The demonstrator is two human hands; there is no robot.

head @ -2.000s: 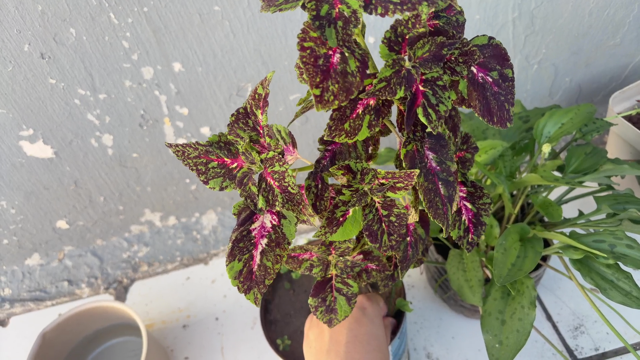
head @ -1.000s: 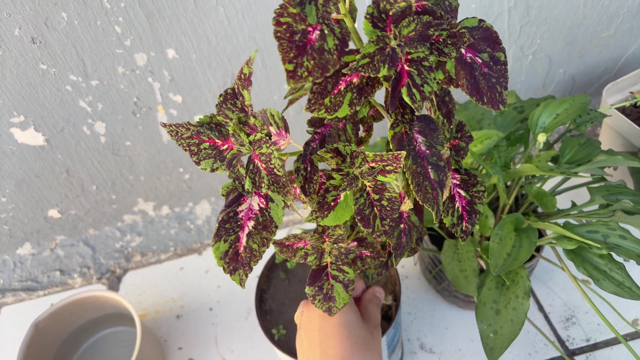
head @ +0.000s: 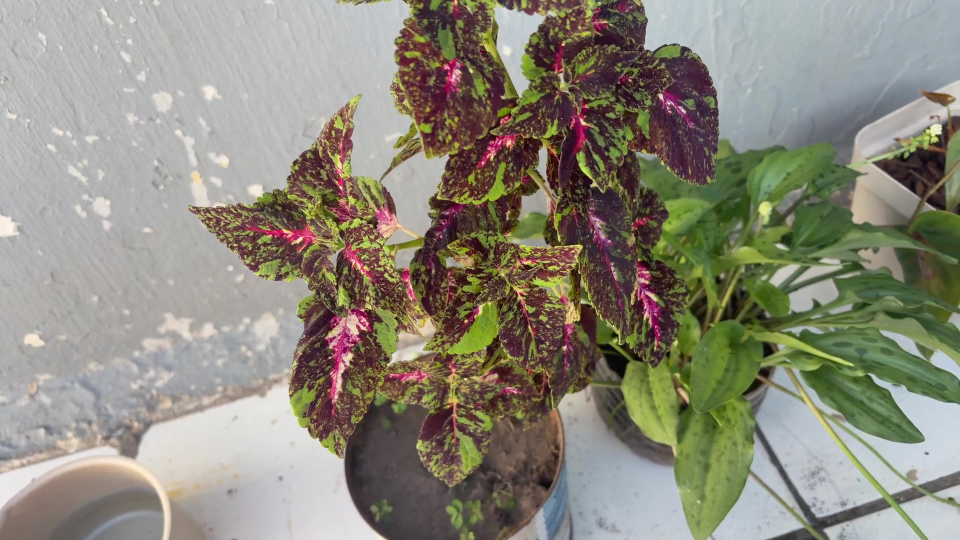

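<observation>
Neither my left hand nor my right hand shows in the current view. A coleus plant (head: pixel 525 315) with dark purple, green and magenta leaves stands in a round pot (head: pixel 556 491) in the middle. Brown soil (head: pixel 405 465) fills the pot, and small green seedlings (head: pixel 465 513) grow near its front rim. At the lower left sits a beige container (head: pixel 154 487) that seems to hold some clear liquid.
A green leafy plant (head: pixel 720 360) in a dark pot (head: pixel 630 420) stands close on the right. Behind it is a pale planter (head: pixel 881 187) with soil. A grey wall (head: pixel 150 262) with peeling paint rises behind the white tiled surface (head: pixel 247 465).
A hand that was at the front of the coleus pot, by the soil and lower leaves, has gone out of view. More of the soil and seedlings shows.
</observation>
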